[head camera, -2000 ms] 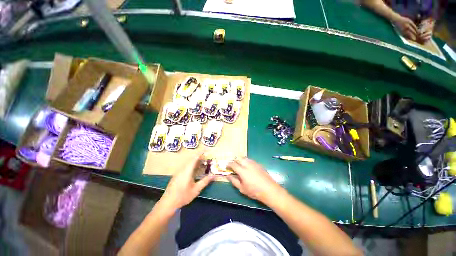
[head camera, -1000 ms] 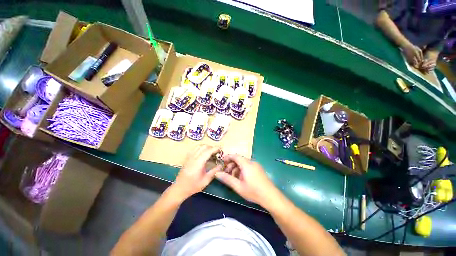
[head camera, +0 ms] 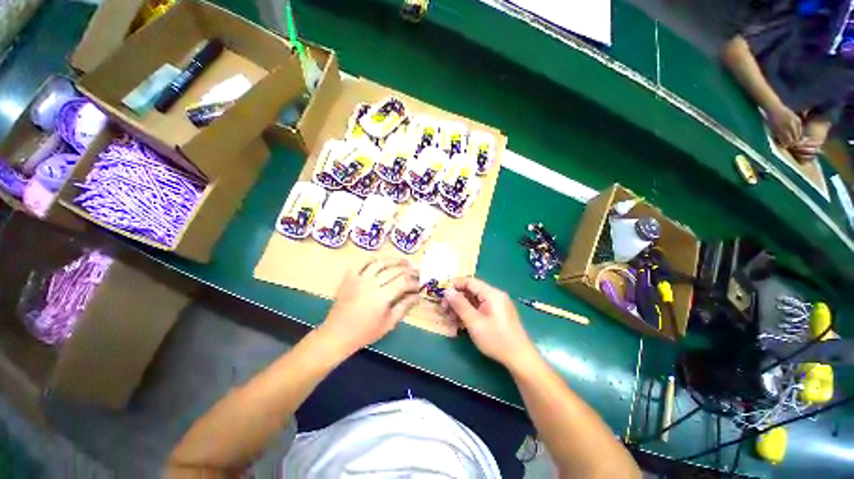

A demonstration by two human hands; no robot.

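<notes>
A half-assembled unit (head camera: 438, 268), a white oval shell with dark parts inside, is at the near right part of the cardboard sheet (head camera: 309, 260). My left hand (head camera: 376, 297) is at its left side, fingers bent. My right hand (head camera: 483, 316) has thumb and fingertips on its lower right edge. Whether the shell rests on the sheet or is slightly raised cannot be told. Rows of similar open units (head camera: 373, 221) lie behind it on the sheet, some overlapping, with dark boards and yellow blocks showing.
Left are cartons (head camera: 211, 154) with lilac wires (head camera: 140, 198) and a black marker-like item. Right are small dark loose parts (head camera: 540, 251), a wooden-handled tool (head camera: 554, 311), a tool box (head camera: 585, 245) and yellow-ended cables (head camera: 815, 382). Another person's hands (head camera: 796, 136) are across the conveyor.
The view has shifted and tilted. My hands, earlier close together around a small piece at the near edge, are now farther apart at a white shell lying near the front row.
</notes>
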